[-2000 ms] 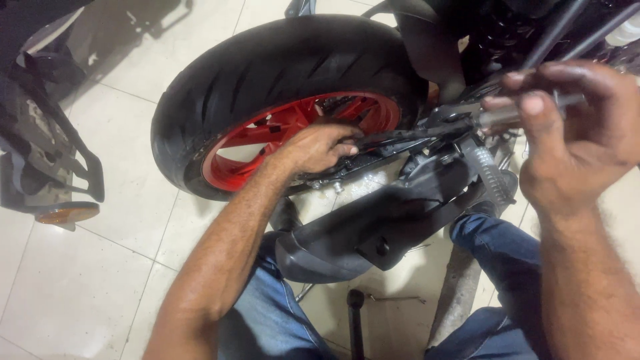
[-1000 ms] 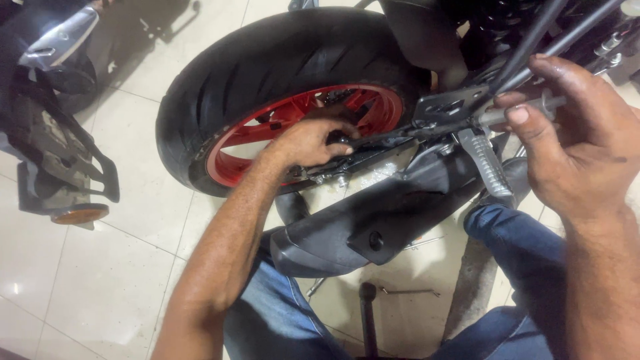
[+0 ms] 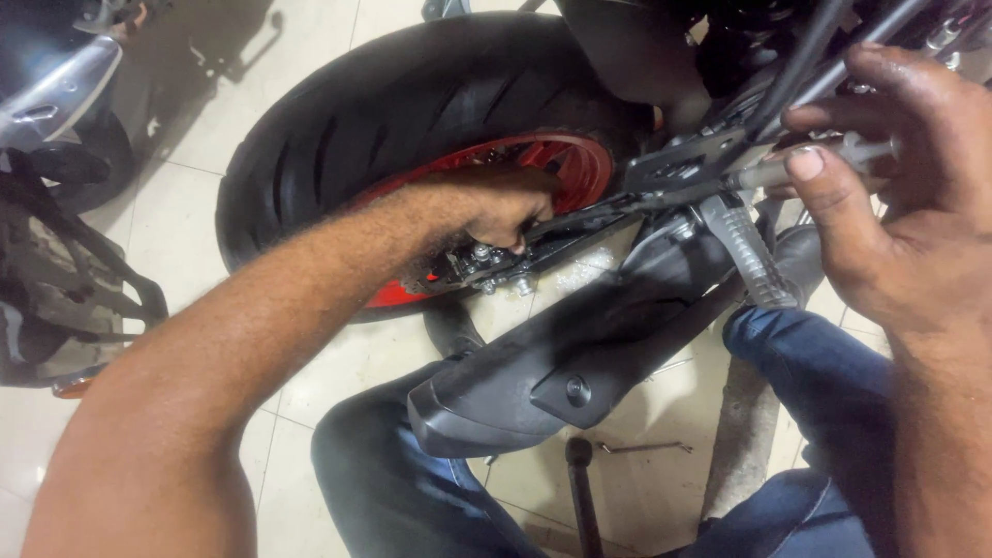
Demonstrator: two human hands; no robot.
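Note:
My right hand (image 3: 907, 155) grips a clear plastic syringe (image 3: 821, 164), its tip end against the black frame bracket above the ribbed metal footpeg (image 3: 748, 252). Over the red wheel rim (image 3: 577, 167), my left hand (image 3: 511, 205) has curled fingers at the black swingarm (image 3: 589, 221); what its fingertips touch is hidden. Below that hand are metal bolts and fittings (image 3: 484, 267) by the wheel hub. The rear tire (image 3: 372, 124) of the motorcycle lies behind my left forearm.
A black exhaust muffler (image 3: 504, 395) lies over my knees' gap. On the tiled floor are a thin wrench (image 3: 643, 447) and a black-headed bar (image 3: 583, 488). Another motorcycle (image 3: 70, 232) with an orange reflector stands at the left. Wet foam or liquid (image 3: 581, 267) shows behind the muffler.
My right hand stays on the syringe near the bracket, its fingers now spread more around the back end. My left hand remains by the swingarm with its fingers more curled.

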